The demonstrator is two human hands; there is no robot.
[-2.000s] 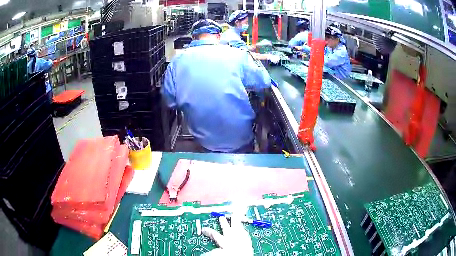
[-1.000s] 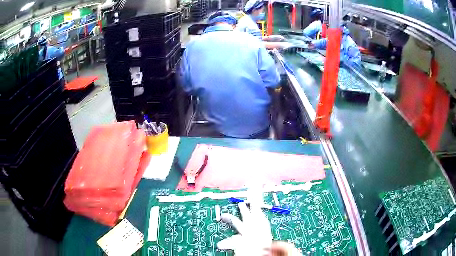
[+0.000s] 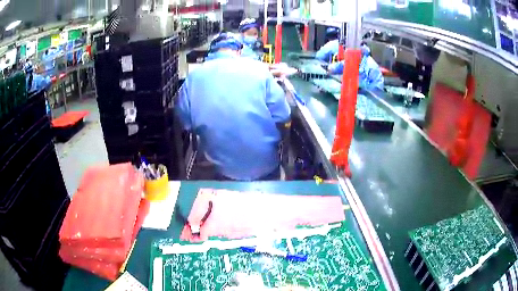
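A green circuit board [image 3: 193, 270] with dense white markings lies on the bench at the bottom of the head view, cut off by the lower edge. A blue and white marker pen [image 3: 296, 258] lies across its upper part, its middle washed out by glare. A blurred, overexposed white patch at the lower edge looks like my gloved right hand [image 3: 250, 281], low over the board and mostly cut off. Its fingers and any grip cannot be made out. My left hand is not seen. Dark-handled side cutters [image 3: 196, 228] lie on a pink foam sheet [image 3: 272, 215] behind the board.
A red foam stack [image 3: 102, 204], white paper [image 3: 161, 213] and yellow pen cup [image 3: 157, 186] stand left. A card [image 3: 126, 283] is partly cut off. Another board [image 3: 460, 247] sits on the conveyor [image 3: 409, 187] at right. A person in blue [image 3: 230, 116] sits ahead, beside black totes [image 3: 136, 96].
The white gloved hand has dropped from the middle of the board to the lower edge. The marker pen stays on the board. The camera view has shifted between frames.
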